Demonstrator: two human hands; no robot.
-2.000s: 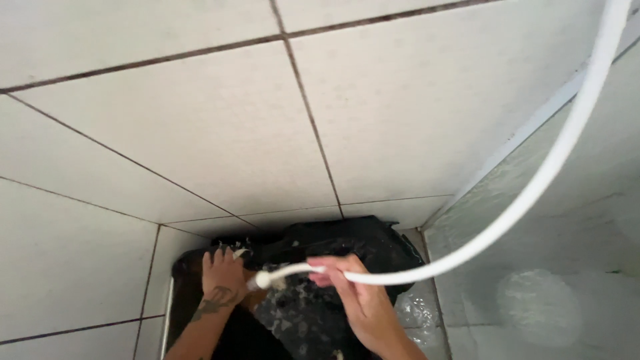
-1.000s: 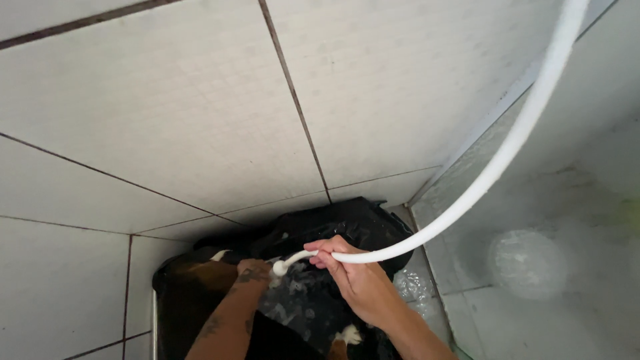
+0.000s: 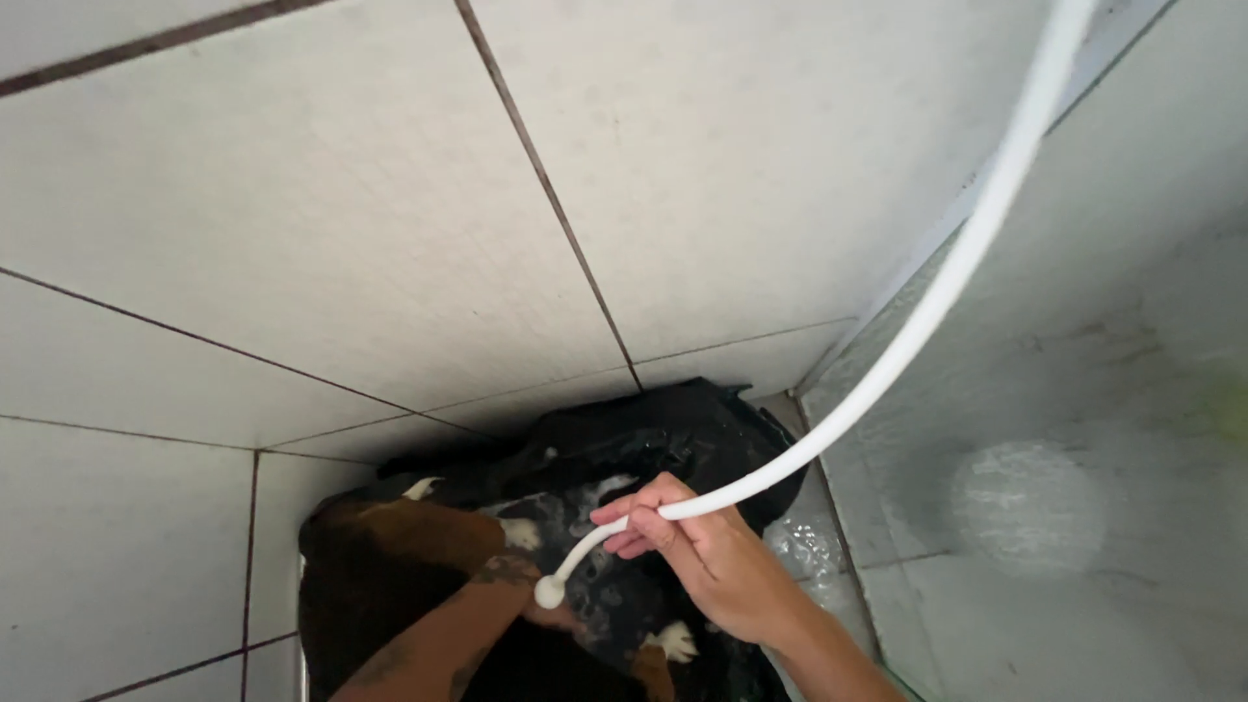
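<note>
A white shower hose [image 3: 877,380] comes down from the top right and ends in a small round white shower head [image 3: 550,591]. My right hand [image 3: 687,546] grips the hose just behind its curved end. Under the shower head, my left hand [image 3: 556,609] is partly hidden, close to the dog's chest or belly; its fingers cannot be made out. The black, brown and white dog [image 3: 390,585] lies in the lower left, with white paws showing. Around it spreads wet black sheeting [image 3: 673,429] holding soapy-looking water.
Tiled walls [image 3: 322,224] rise behind and to the left of the dog. At the right stands a glass shower panel [image 3: 975,409], with a pale round shape visible through it. Wet floor [image 3: 809,551] shows between the sheeting and the glass.
My left hand has moved from the far left side of the sheeting down and right, under the shower head. More of the dog's legs and paws shows now. My right hand still holds the hose.
</note>
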